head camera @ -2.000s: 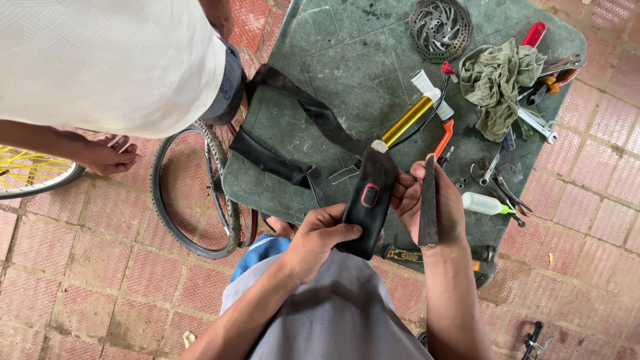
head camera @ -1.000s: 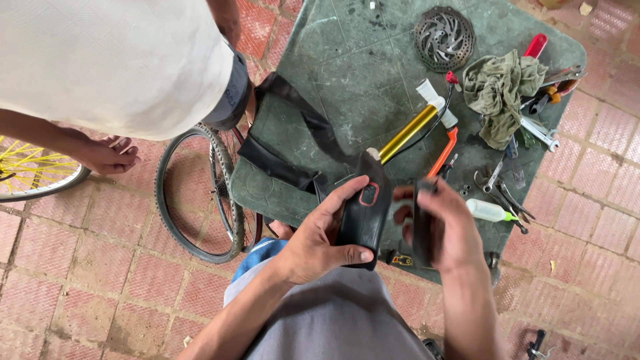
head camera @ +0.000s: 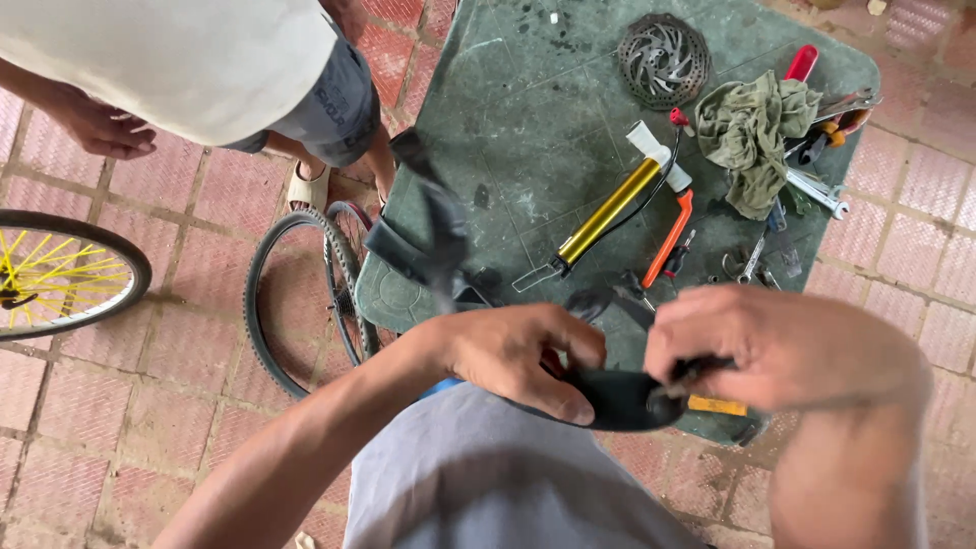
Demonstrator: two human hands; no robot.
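Note:
My left hand (head camera: 526, 358) grips a black rubber inner tube (head camera: 621, 396) above my lap, its thumb on top. Close by on the right, my right hand (head camera: 732, 351) is closed on a small dark piece at the tube's end; blur and fingers hide what it is. Another stretch of the black rubber (head camera: 446, 221) runs over the left edge of the green table (head camera: 526, 91). Beyond my hands lie a gold hand pump (head camera: 610, 213) with a black hose, an orange-handled tool (head camera: 669, 240) and a small screwdriver (head camera: 679, 255).
A brake disc (head camera: 663, 61), a green rag (head camera: 755, 137), wrenches (head camera: 816, 191) and a red handle (head camera: 801, 63) lie on the table. A person in a white shirt (head camera: 175, 61) stands at the left. Bicycle wheels (head camera: 263, 343) and a yellow-spoked wheel (head camera: 141, 282) are near the floor.
The rubber in my left hand has turned from upright to lying sideways, and its red-rimmed patch is out of sight. My right hand has come to its end. The person's hand has moved.

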